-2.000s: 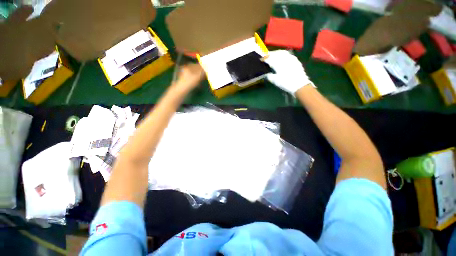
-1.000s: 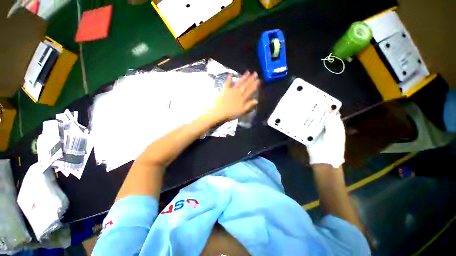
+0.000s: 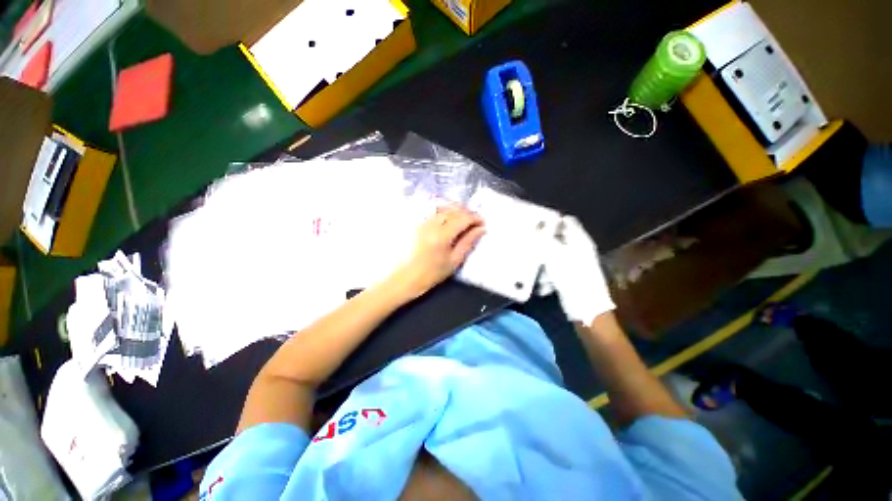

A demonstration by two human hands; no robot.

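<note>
My right hand (image 3: 577, 269), in a white glove, grips the right edge of a flat white electronic device (image 3: 509, 245) with dark round feet. The device is slightly blurred and its left side is at the right end of the clear poly bag pile (image 3: 293, 245). My bare left hand (image 3: 448, 243) lies at the pile's right end, touching the bags beside the device. Its fingers are bent; whether it pinches a bag edge is hard to tell. How far the device is inside a bag cannot be told.
A blue tape dispenser (image 3: 513, 113) and a green roll (image 3: 667, 68) with a white cord stand beyond the device. Open yellow boxes (image 3: 357, 68) stand behind and at right. Leaflets (image 3: 132, 318) and white packets (image 3: 88, 431) lie at left. A person's feet show at lower right.
My right hand has brought the device left, from beside the pile to its right end. My left hand has moved slightly back towards me, its fingers now bent. The camera view has shifted.
</note>
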